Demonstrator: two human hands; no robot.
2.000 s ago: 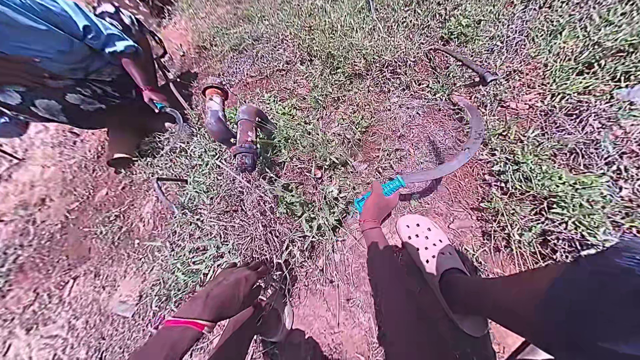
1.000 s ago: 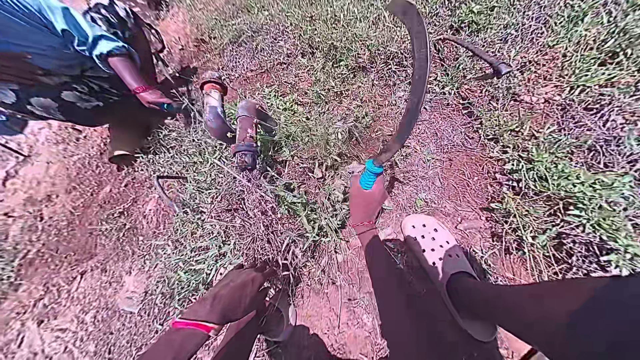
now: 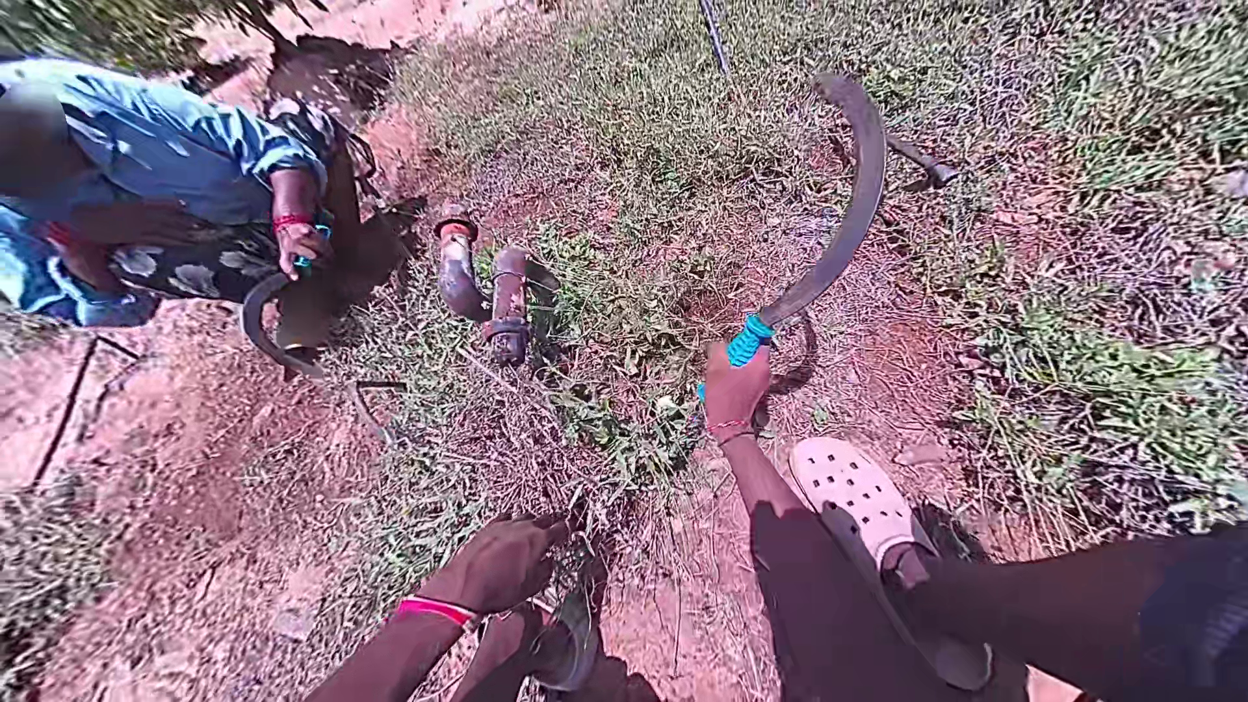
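Note:
My right hand [image 3: 736,390] is closed around the turquoise-wrapped handle of a sickle [image 3: 858,205]. Its curved metal blade rises up and to the right, over grass and reddish soil. At lower centre, my left hand [image 3: 502,564] is at a heap of dry and green cut grass [image 3: 546,429]; its fingertips are partly hidden among the stalks, so a grip on them cannot be made out. Beyond that heap stands a rusty metal pipe [image 3: 509,292] with a bent pipe elbow [image 3: 458,273] beside it.
A co-worker in a blue shirt [image 3: 166,136] crouches at the left, holding another sickle [image 3: 255,322]. A dark metal tool [image 3: 926,164] lies behind my blade. A thin bent rod [image 3: 363,405] lies left of the heap. My foot in a pale perforated clog [image 3: 858,492] is near my right hand.
The sickle in my right hand swung from pointing right to pointing upward, and now leans up and right. My left hand has stayed by the grass. The view now shows more ground ahead.

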